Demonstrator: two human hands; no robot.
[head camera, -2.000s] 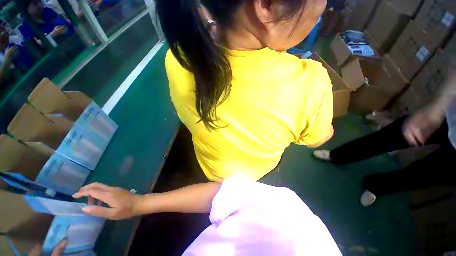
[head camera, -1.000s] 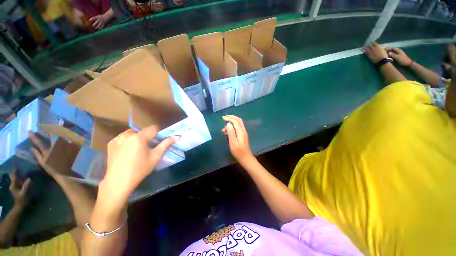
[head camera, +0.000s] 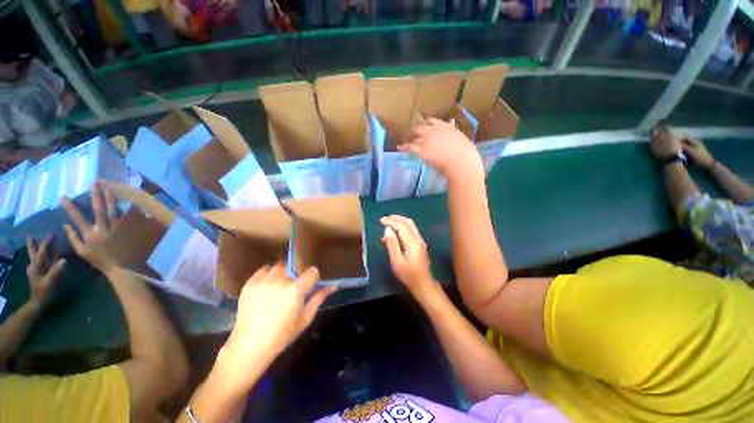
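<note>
Two open cartons, brown inside, stand side by side near the bench's front edge. My left hand (head camera: 277, 307), with a bracelet, grips the near wall of the right one (head camera: 329, 248), its fingers over the rim beside the left one (head camera: 252, 240). My right hand (head camera: 407, 252) is just right of these cartons, fingers apart and slightly curled, holding no carton. Behind them a row of several open blue-white cartons (head camera: 331, 176) stands with brown flaps up.
A yellow-shirted neighbour's hand (head camera: 446, 147) reaches into the row from the right. Another neighbour's hand (head camera: 95, 235) touches an open carton (head camera: 169, 248) at left. Blue-white cartons (head camera: 70, 186) stand far left. Another person's forearms (head camera: 678, 169) rest on the green bench (head camera: 570, 198) at right.
The carton at my left hand has been lowered and stands upright beside another. The neighbour's arm has come in over the back row. The row shows more cartons lined up. My right hand stays near the same place.
</note>
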